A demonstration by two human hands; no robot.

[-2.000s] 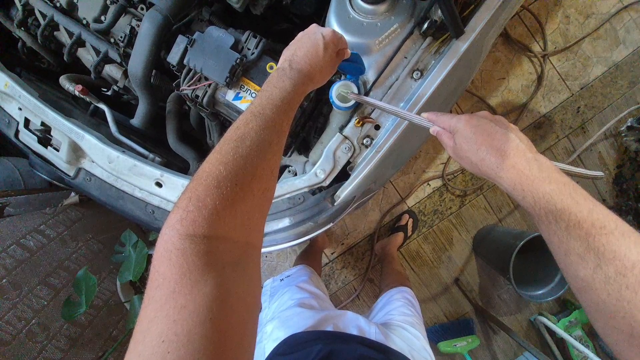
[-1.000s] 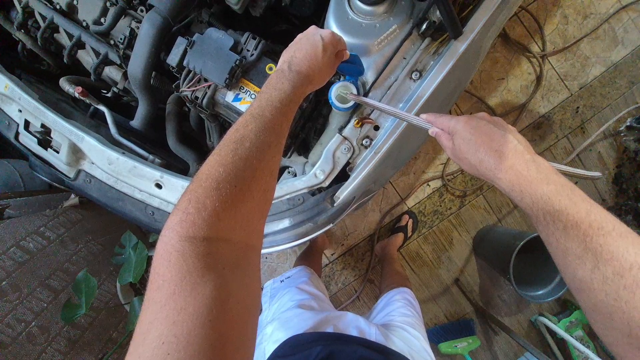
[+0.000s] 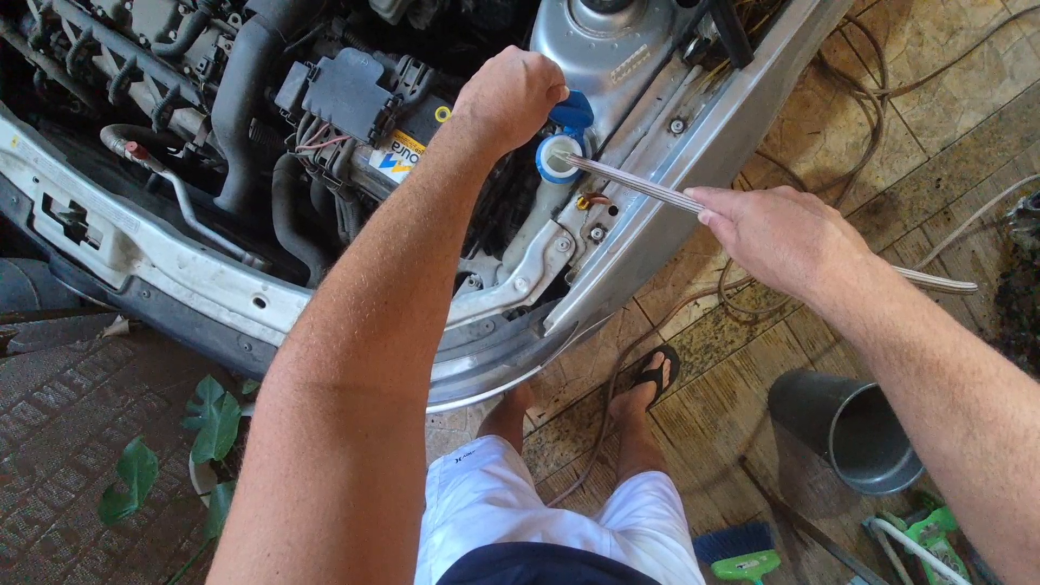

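My left hand (image 3: pixel 513 96) has its fingertips closed at the edge of the blue flip cap (image 3: pixel 574 111) of a washer fluid reservoir in the car's engine bay. The cap stands raised beside the reservoir's round white filler neck (image 3: pixel 559 158), which has a blue rim. In my right hand (image 3: pixel 776 231) is a length of clear ribbed hose (image 3: pixel 642 188), gripped between thumb and fingers. One end of the hose rests at the mouth of the filler neck; the other sticks out past my right wrist.
A car battery (image 3: pixel 398 154) and black hoses lie left of the reservoir. The silver fender edge (image 3: pixel 691 187) runs along its right. On the tiled floor are a dark bucket (image 3: pixel 845 431), a blue-bristled broom head (image 3: pixel 738 552), a coiled thin hose (image 3: pixel 873 97) and a leafy plant (image 3: pixel 215 422).
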